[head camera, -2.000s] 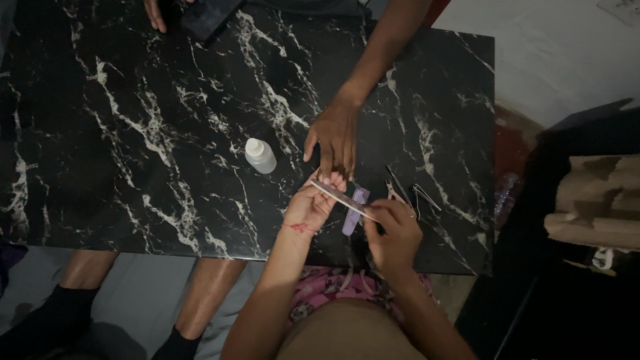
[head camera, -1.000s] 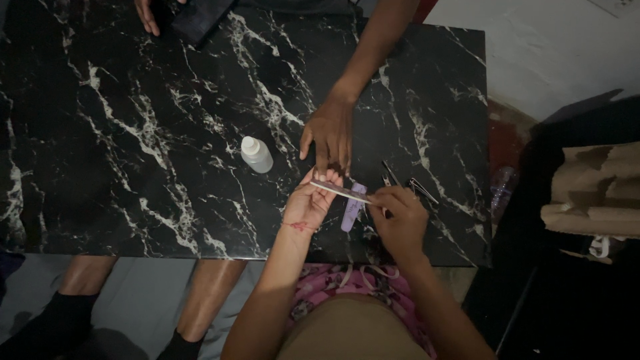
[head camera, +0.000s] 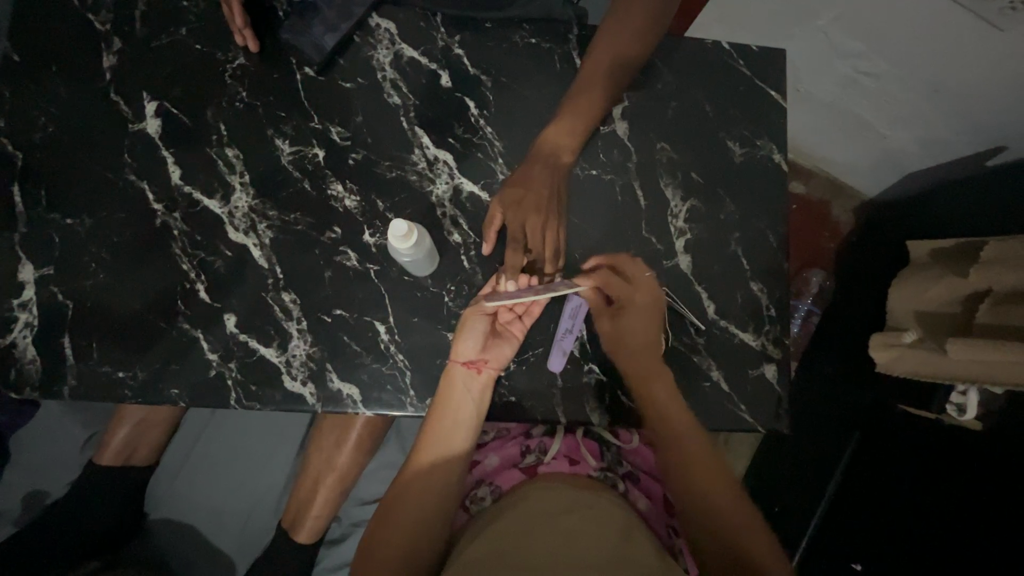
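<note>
My left hand (head camera: 500, 324), palm up with a red string at the wrist, holds the fingertips of another person's hand (head camera: 532, 212) that reaches across the table. A nail file (head camera: 532, 294) is pinched in my right hand (head camera: 628, 308) and lies over those fingertips and my left fingers. Between my hands, a purple nail file or buffer (head camera: 567, 334) bearing writing rests on the black marbled table (head camera: 320, 240). Partly behind my right hand lies a thin metal tool (head camera: 684, 310); its kind is unclear. A white-capped plastic bottle (head camera: 414, 247) stands left of the hands.
The other person's second hand (head camera: 240, 24) rests at the far edge beside a dark flat object (head camera: 324, 32). Legs in black socks (head camera: 88, 512) show below the table at left. Brown paper or cardboard (head camera: 952, 312) is at right, beyond the table's edge.
My right hand and the nail file have shifted slightly over the other person's fingertips. My left hand keeps its hold on them. The bottle stays in place.
</note>
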